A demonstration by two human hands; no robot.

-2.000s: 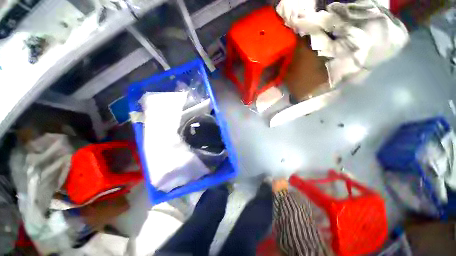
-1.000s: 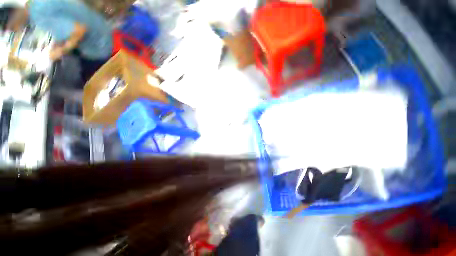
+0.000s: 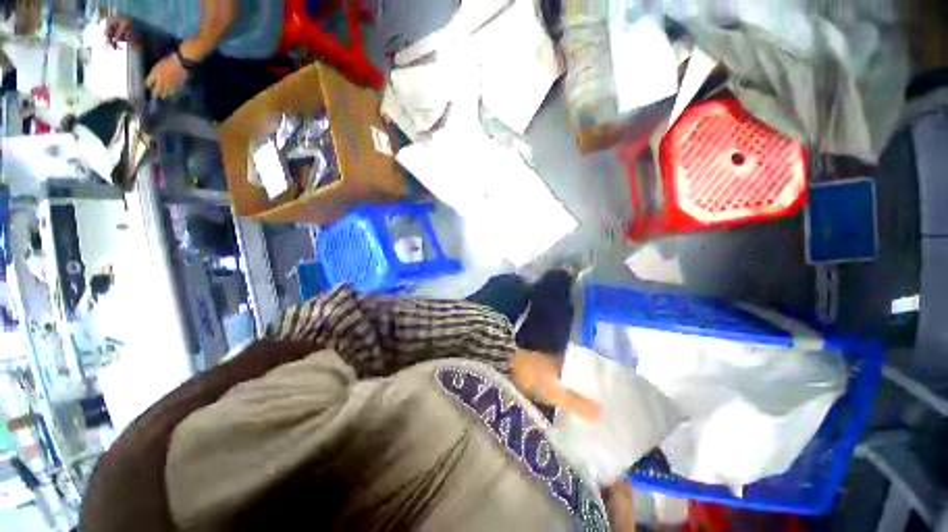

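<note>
My left hand (image 3: 553, 389), in a striped sleeve, reaches across the middle of the view. Its fingers are on the near edge of a pale grey-white piece (image 3: 613, 421) and appear to grip it. Only a small part of my right hand (image 3: 621, 507) shows at the bottom edge, beside my shirt; its fingers and any hold are hidden. The piece lies over the near side of a blue plastic crate (image 3: 717, 497). Inside the crate, a larger crumpled white sheet (image 3: 748, 400) covers most of the contents. A dark item is partly visible below the pale piece.
A red stool (image 3: 733, 171) stands beyond the crate. A blue stool (image 3: 359, 253) and an open cardboard box (image 3: 364, 156) stand upper left. White panels (image 3: 499, 197) lie on the floor. A person's arm (image 3: 208, 36) is at the top left, near white machine tables (image 3: 120, 301).
The view has turned and my torso now fills the lower left. My left hand has come into view at the crate's near side. The crate appears lower right, its contents now crumpled.
</note>
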